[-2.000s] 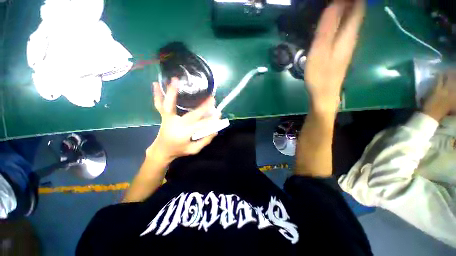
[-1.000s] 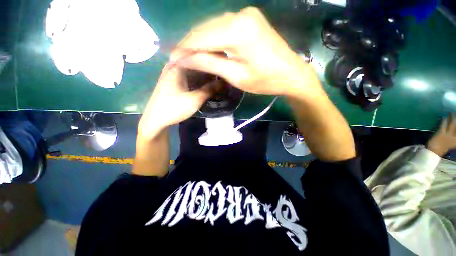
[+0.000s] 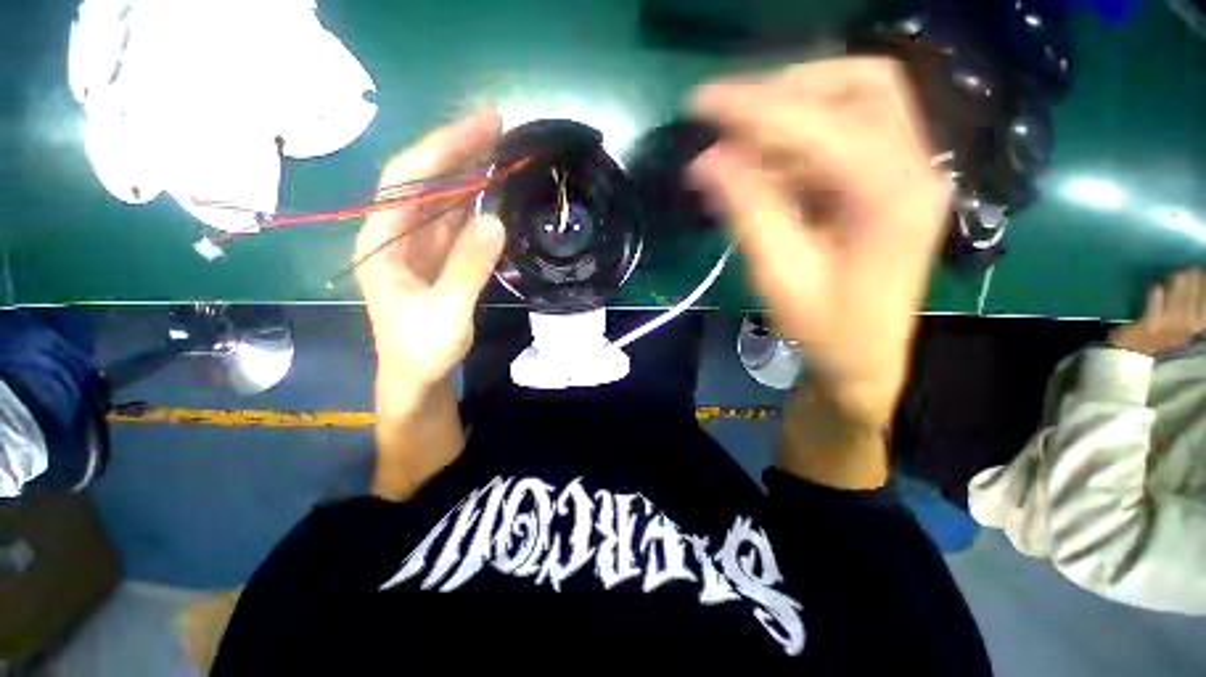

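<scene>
The black round housing is at the bench's front edge, its open side facing up. Its white mount projects below it over the edge, with a white cable lead curving off to the right. A red wire harness runs from the housing to the left and ends in a small white plug. My left hand holds the housing's left rim, thumb on the rim. My right hand is blurred, raised to the right of the housing, fingers curled; whether it holds anything is unclear.
A pile of white covers lies on the green bench at the left. A heap of black ring parts is at the right, partly behind my right hand. Metal stools stand below the bench edge. Another person's hand and pale sleeve are at far right.
My right hand has moved off the housing to the right, uncovering its inside. The red wires now stretch out to the left across my left hand. The housing was farther back on the bench in the oldest frame.
</scene>
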